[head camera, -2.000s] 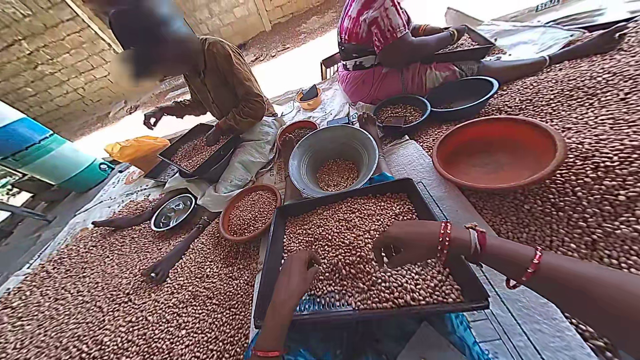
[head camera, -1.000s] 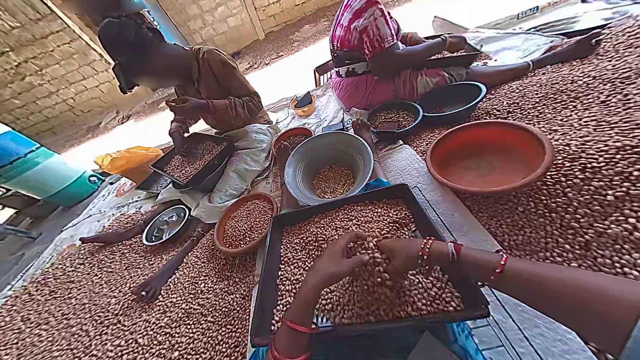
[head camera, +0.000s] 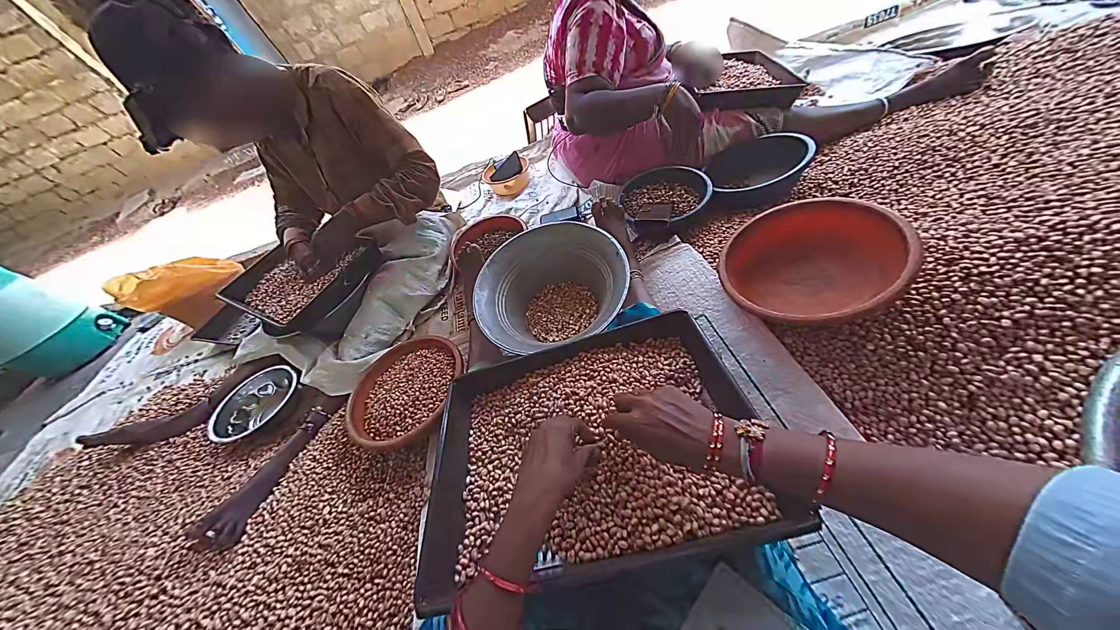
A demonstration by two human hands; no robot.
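Note:
A black rectangular tray (head camera: 435,525) full of reddish-brown nuts or beans (head camera: 630,516) rests over my lap. My left hand (head camera: 557,459) is above the middle of the tray, fingers curled with the tips close together at the nuts. Beside it my right hand (head camera: 661,426) reaches in from the right, its fingers bent down toward the same spot. The hands nearly meet; whether either one holds any nuts cannot be told. Just beyond the tray stands a grey metal basin (head camera: 499,289) with some nuts in its bottom.
A terracotta-coloured bowl (head camera: 818,262) lies at right on heaped nuts (head camera: 1006,306). Another bowl (head camera: 357,420), holding nuts, touches the left side. Two people, one in a brown shirt (head camera: 350,149) and one in pink (head camera: 612,52), sit beyond with trays. A steel plate (head camera: 254,404) lies at left.
My hands, together over a raised clump of nuts one second ago, are now slightly apart and lower. The person in brown has brought a hand down from near the face into their tray.

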